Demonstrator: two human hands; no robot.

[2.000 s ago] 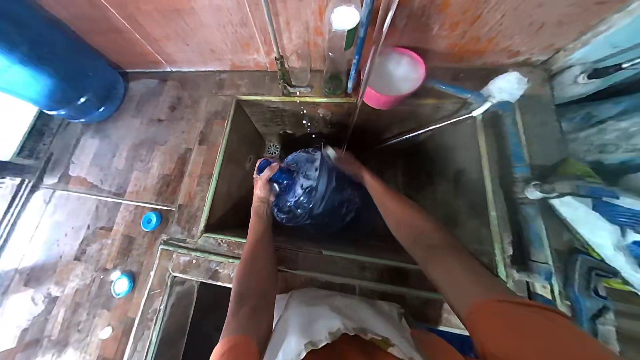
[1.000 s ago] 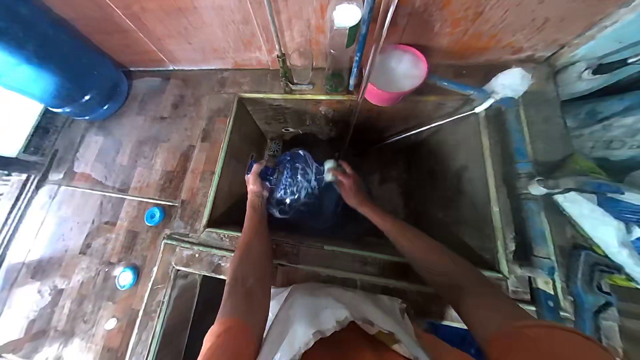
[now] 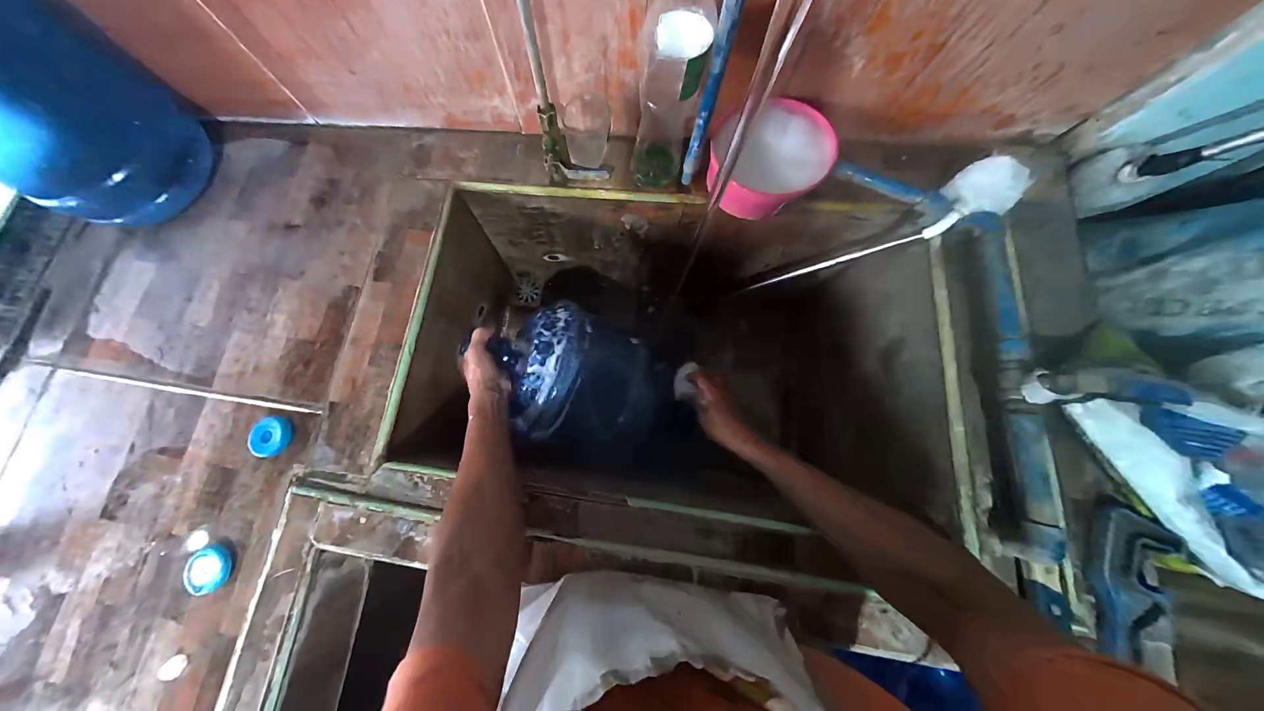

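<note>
A large blue water bottle [image 3: 592,385] lies on its side in a deep tiled basin [image 3: 859,395], its neck toward the left and white suds on its shoulder. My left hand [image 3: 484,367] is closed round the neck end. My right hand [image 3: 713,403] holds a small whitish pad [image 3: 685,381] close to the bottle's base end; whether the pad touches the bottle is hard to tell. The lower side of the bottle is lost in the dark of the basin.
Behind the basin stand a pink bucket [image 3: 750,202] of suds and a clear bottle [image 3: 657,138]. A white-headed long brush [image 3: 987,186] leans over the right corner. Blue caps [image 3: 270,435] lie on the left ledge, with a big blue bottle [image 3: 109,148] beyond. Blue pipe [image 3: 1009,296] runs along the right.
The bottle has turned; its suds-covered shoulder now faces left and its body extends right. My right hand with the pad has moved down and away from the left hand.
</note>
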